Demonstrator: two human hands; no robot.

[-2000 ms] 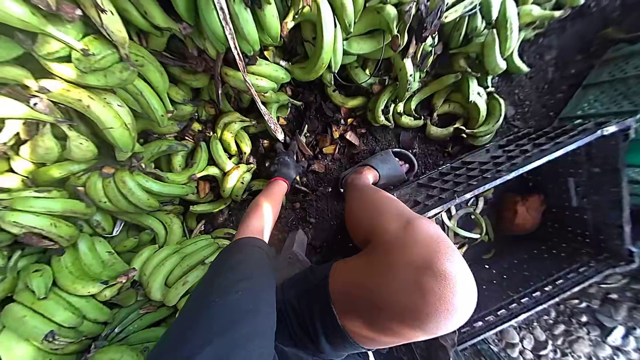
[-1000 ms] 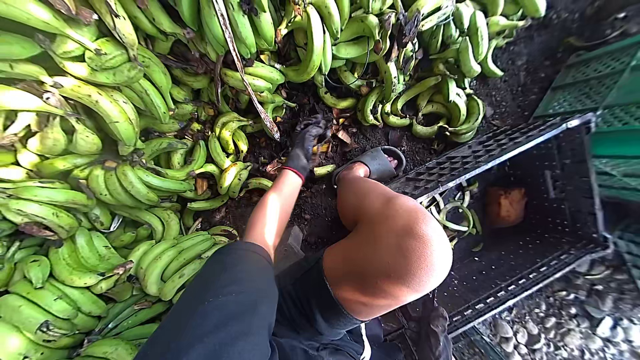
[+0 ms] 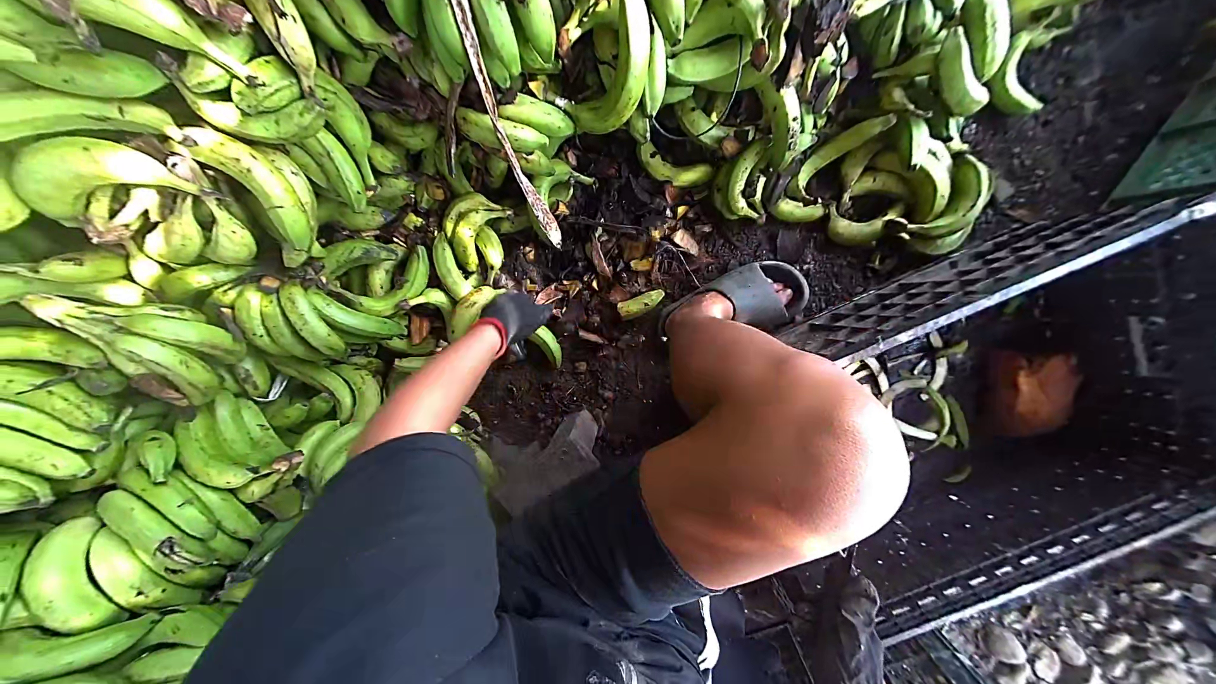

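My left hand (image 3: 518, 318), in a dark glove with a red cuff, is at the right edge of the heap of green plantains. Its fingers are closed over a green plantain (image 3: 546, 347), partly hidden beneath the glove. A small loose green plantain (image 3: 639, 304) lies on the dark soil to its right, by my sandaled foot. Near the bottom, beyond my bent knee, a dark gloved shape that looks like my right hand (image 3: 858, 613) hangs beside the black plastic crate (image 3: 1007, 513); its fingers are not clear.
Bunches of green plantains (image 3: 285, 318) cover the left and top. Dry leaves lie on the soil around my grey sandal (image 3: 755, 294). Inside the crate are curved green pieces (image 3: 936, 408) and a reddish-brown object (image 3: 1035, 391). A green crate (image 3: 1173, 152) stands at upper right, gravel (image 3: 1083, 622) at lower right.
My left hand has moved from the leaf-strewn soil back leftward and down to the heap's edge. The small plantain by my foot, partly visible near the hand one second ago, now lies uncovered.
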